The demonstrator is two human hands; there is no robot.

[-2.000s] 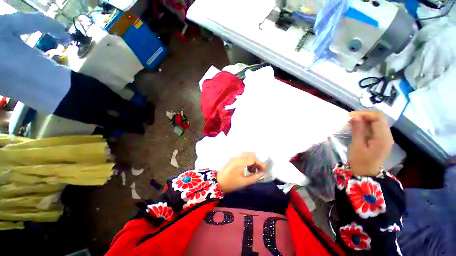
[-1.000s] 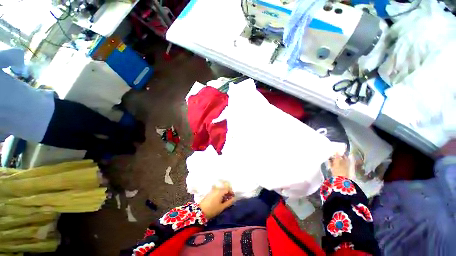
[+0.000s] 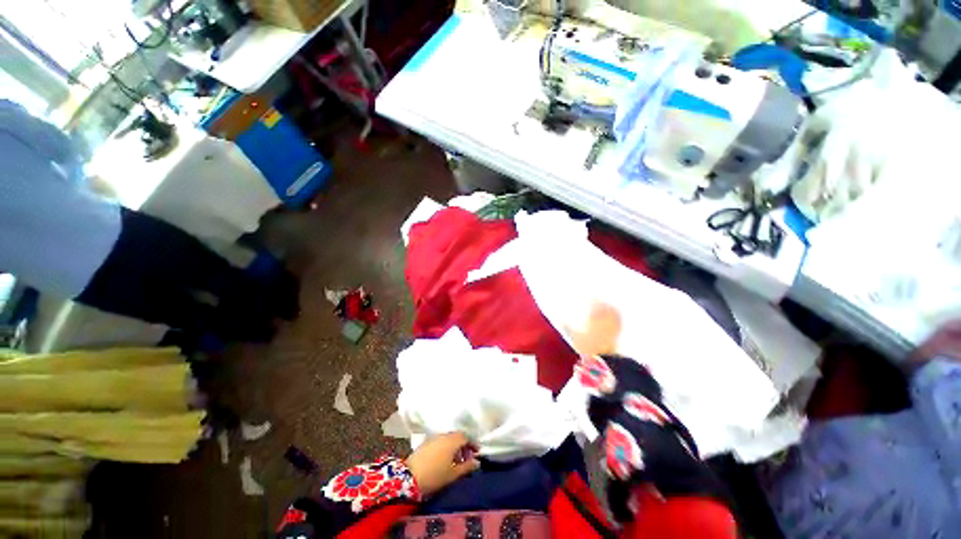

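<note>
White cut fabric pieces [image 3: 674,337] lie over a red fabric pile [image 3: 474,279] below the table edge. My right hand [image 3: 599,328] is on the upper white fabric, blurred; whether its fingers hold it I cannot tell. A crumpled white piece [image 3: 474,395] lies near my lap at the lower middle. My left hand [image 3: 445,461] is at its lower edge, with the fingertips closed on it.
A sewing machine [image 3: 674,105] and black-handled scissors [image 3: 746,226] are on the white table [image 3: 506,147] ahead. A standing person [image 3: 63,221] is at left. Yellow fabric [image 3: 95,405] lies lower left. Scraps [image 3: 344,395] are on the floor. Another person's sleeve [image 3: 938,400] shows at right.
My right hand has moved from the right side to the middle of the white fabric. The large white piece has shifted right, and more red fabric shows. My left hand stays near the lap.
</note>
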